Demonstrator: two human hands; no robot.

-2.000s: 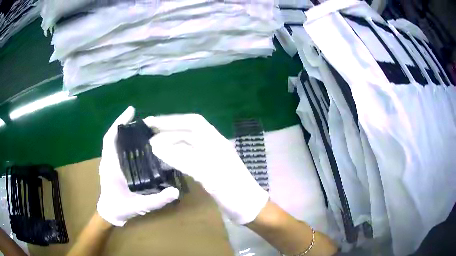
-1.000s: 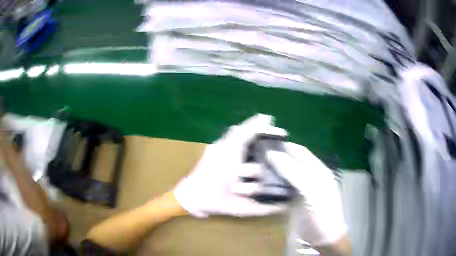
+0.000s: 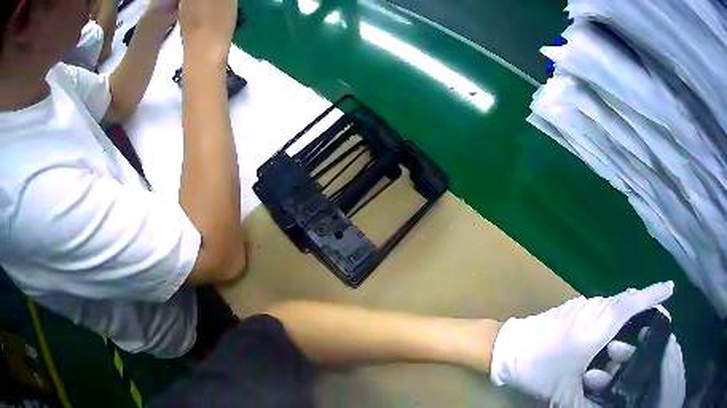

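Observation:
My left hand [image 3: 554, 347], in a white glove with a bare forearm, is at the lower right. Its fingers are closed around a dark batch of black frames [image 3: 650, 351], and white fingertips show through the openings. A strip of white glove [image 3: 675, 370] shows on the far side of the batch; it may be my right hand, but it is mostly hidden and I cannot tell its grip. A cluster of several thin black frames [image 3: 351, 191] leans and overlaps on the tan cardboard [image 3: 446, 263], solid ends toward the lower left.
A person in a white shirt [image 3: 88, 207] is at the left, with a bare arm reaching over a white sheet [image 3: 259, 92] where more black parts [image 3: 231, 82] lie. The green bench top [image 3: 478, 151] runs behind the cardboard. Piled white sheets [image 3: 638, 135] stand at the upper right.
The view has swung left and the hands have shifted to the lower right edge, with the black batch still held. The frame cluster and the coworker now show much more fully.

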